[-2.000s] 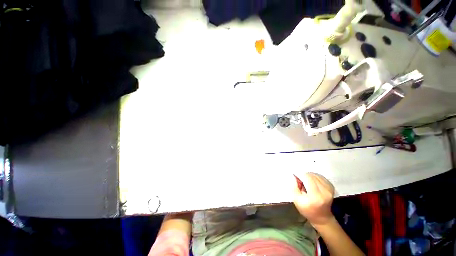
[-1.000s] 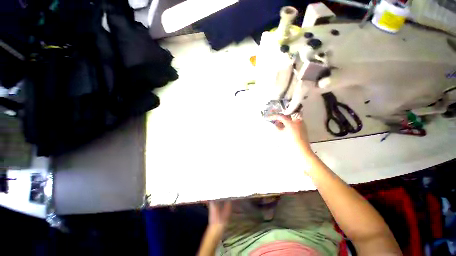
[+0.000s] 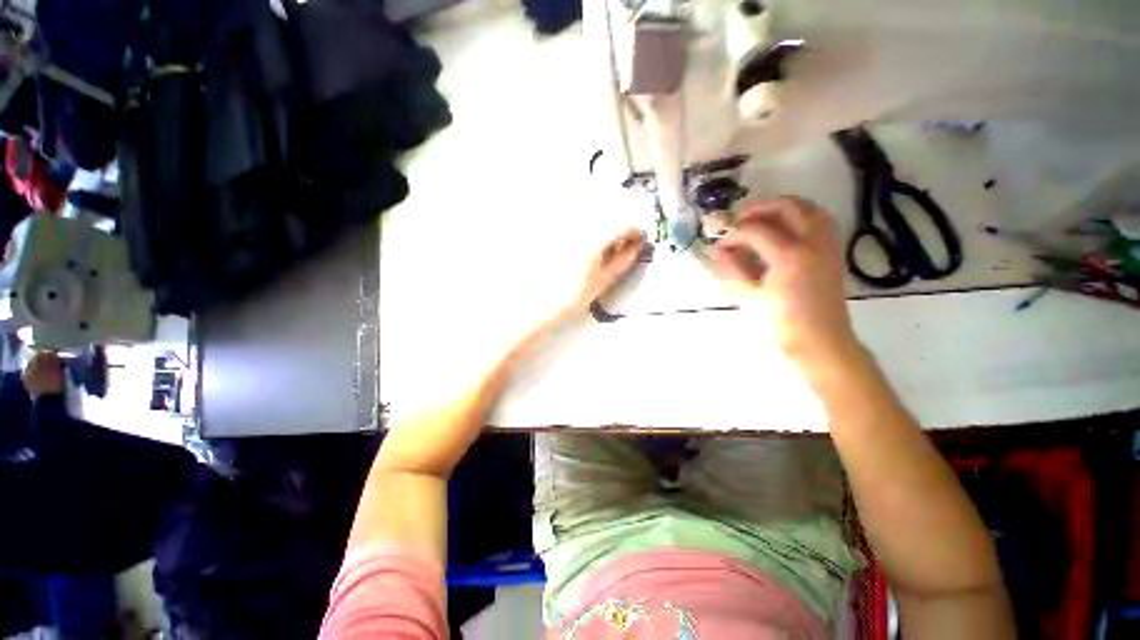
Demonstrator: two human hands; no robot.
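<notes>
The presser foot and needle area (image 3: 679,233) shows small shiny metal parts below the sewing machine head (image 3: 875,63). My left hand (image 3: 613,268) is just left of it, fingertips close to the metal parts. A small dark piece shows at those fingertips; whether they grip it is unclear. My right hand (image 3: 788,256) is just right of the foot, fingers curled, its fingertips partly hidden. A short dark strip (image 3: 604,311) lies on the bed below my left hand.
Black-handled shears (image 3: 903,238) lie on the bed right of my right hand. Red-handled snips (image 3: 1100,285) and a green-handled tool (image 3: 1113,240) lie at the far right. A black garment pile (image 3: 275,138) is at the left. Another person's hand (image 3: 45,373) shows at the far left by another machine.
My left hand has come up from below the table edge to the needle area. My right hand has shifted to the right side of the foot. The camera view has shifted.
</notes>
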